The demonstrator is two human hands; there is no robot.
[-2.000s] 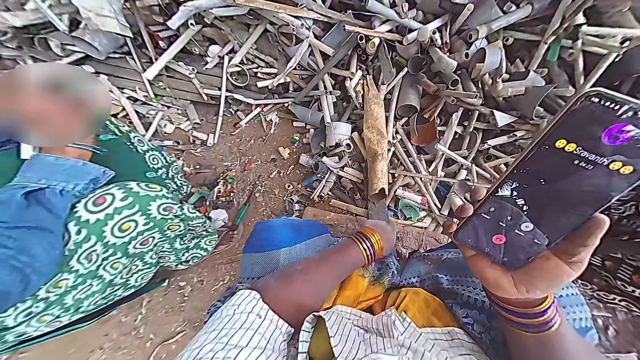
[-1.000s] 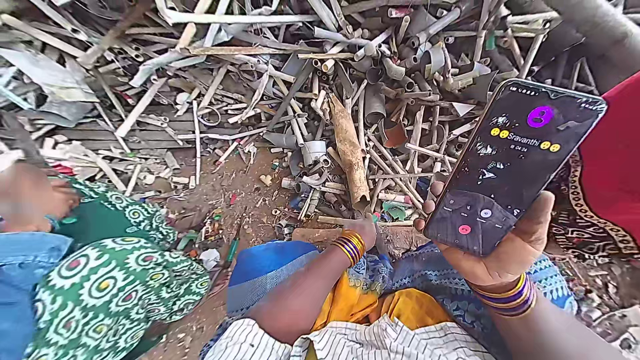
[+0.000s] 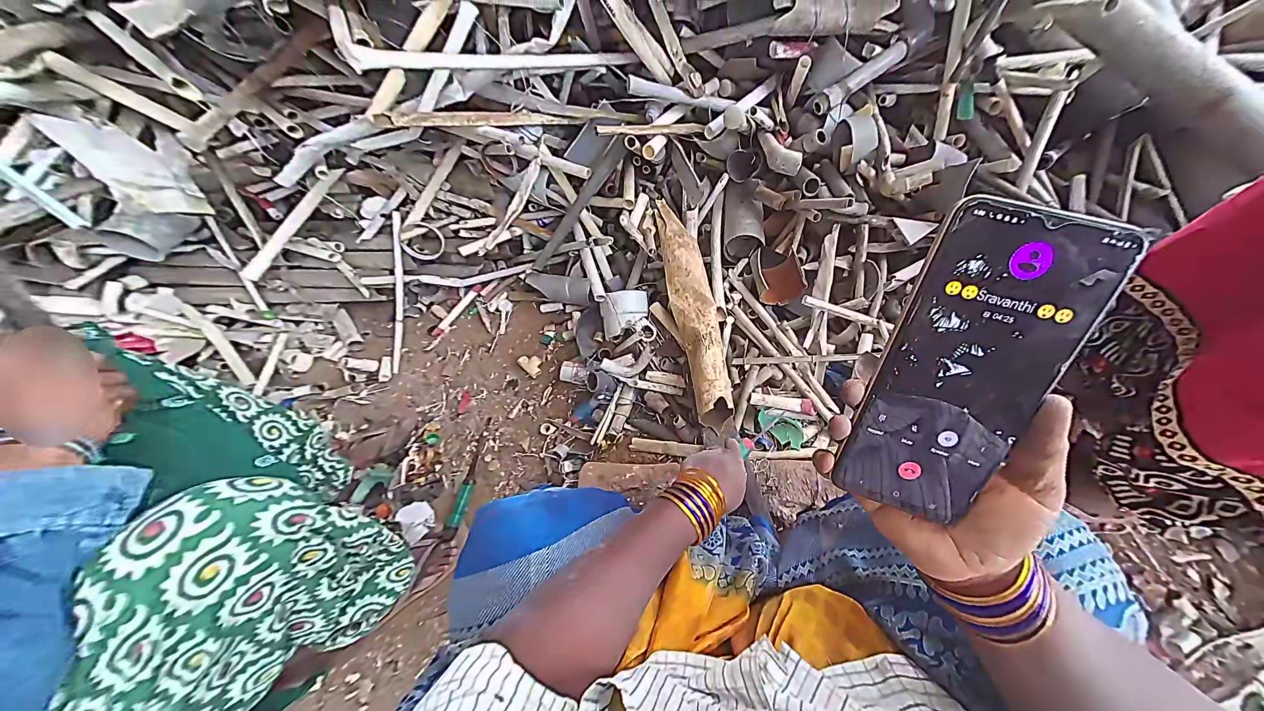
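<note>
My right hand [image 3: 987, 513] holds a smartphone [image 3: 987, 365], thumb on its right edge and fingertips on its left; its lit screen shows a call. My left hand [image 3: 721, 472], with bangles at the wrist, is low in front of my lap, at the near end of a long, worn tan pipe piece [image 3: 691, 306]. A dark, flat, narrow piece [image 3: 718, 427] shows between that hand and the pipe's open end. The left fingers are largely hidden, so their grip cannot be made out. A brick-like block [image 3: 632, 476] lies just beyond my lap.
A large heap of broken plastic pipes [image 3: 592, 148] spans the far side. At left sits a person in patterned green cloth [image 3: 227, 553], a hand near the face. Red cloth [image 3: 1210, 326] hangs at right. Small scraps litter the bare soil [image 3: 474, 415].
The phone has been turned more upright since the oldest frame and is still in my right hand. My left hand stays by the pipe's near end. The view has shifted somewhat.
</note>
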